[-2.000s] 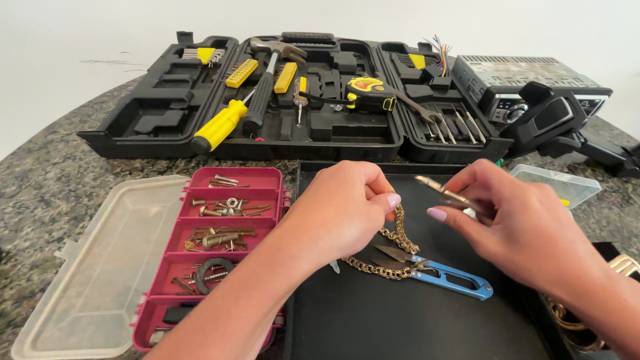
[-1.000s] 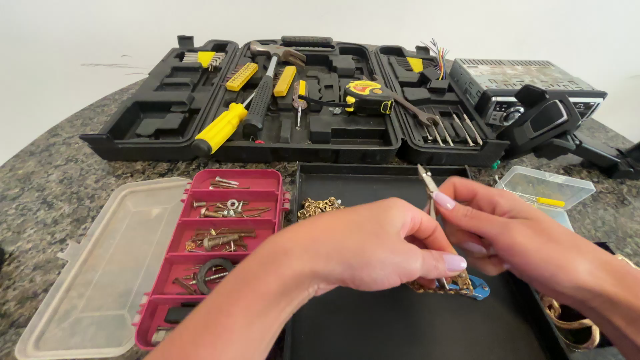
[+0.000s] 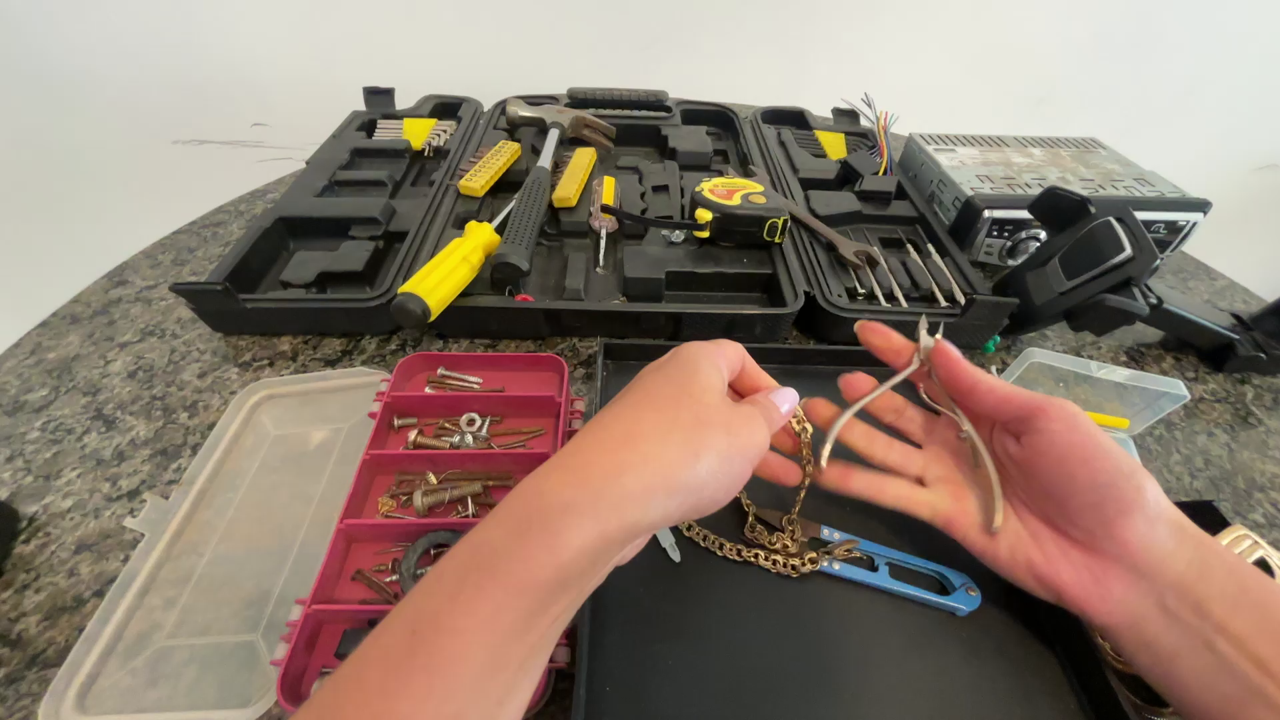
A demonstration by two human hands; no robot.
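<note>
My left hand (image 3: pixel 700 435) pinches one end of a gold-coloured chain (image 3: pixel 806 455) between thumb and fingers. The rest of the chain hangs down and lies in loops on a black tray (image 3: pixel 740 650), partly over blue-handled thread snips (image 3: pixel 900 575). To the right, my right hand (image 3: pixel 960 450) is palm up with its fingers spread, and small metal nippers (image 3: pixel 928 355) rest between thumb and fingers, jaws up and handles apart. A small pale pointed piece (image 3: pixel 668 545) lies on the tray by my left wrist.
A pink organizer (image 3: pixel 460 460) of screws, its clear lid (image 3: pixel 215 540) folded out, is at left. Behind stands an open black tool case (image 3: pixel 620 315) with hammer (image 3: pixel 530 210), screwdriver (image 3: pixel 447 272) and tape measure (image 3: pixel 738 210). Back right are a car stereo (image 3: pixel 1050 180), phone holder (image 3: pixel 1085 255) and clear box (image 3: pixel 1100 385).
The nippers were upright near my left fingers a second ago; my right hand has turned palm up and opened out with them. My left hand has moved left, and the chain now hangs from it.
</note>
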